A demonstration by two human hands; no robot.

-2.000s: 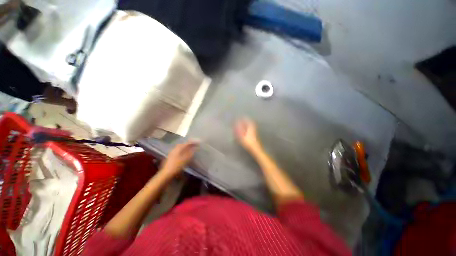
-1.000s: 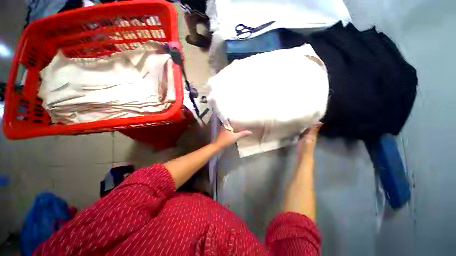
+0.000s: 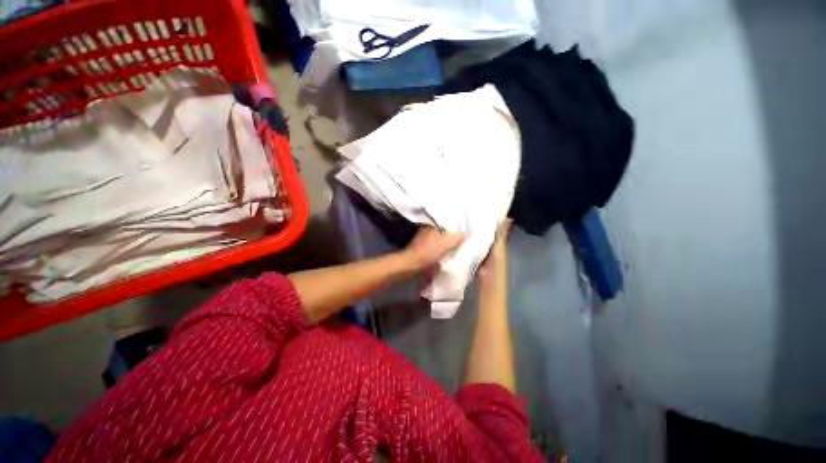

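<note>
A stack of off-white fabric pieces (image 3: 435, 149) lies on the grey table (image 3: 552, 362), bunched at its near end. My left hand (image 3: 433, 246) grips the stack's near left side. My right hand (image 3: 495, 251) holds its near right side, with the fingers partly hidden by the cloth. The layers fan out at the stack's left edge. A heap of black fabric (image 3: 575, 136) lies against the stack's right side.
A red slotted basket (image 3: 294, 194) with more off-white pieces (image 3: 136, 172) stands at left, a dark and pink item (image 3: 263, 107) on its rim. Scissors (image 3: 392, 40) lie on white cloth (image 3: 471, 18) at the back. Blue blocks (image 3: 595, 255) lie right of and behind the stack.
Both hands have come closer together and squeezed the near end of the off-white stack, which is now narrower and fanned at left. The view has shifted, with the basket larger at left.
</note>
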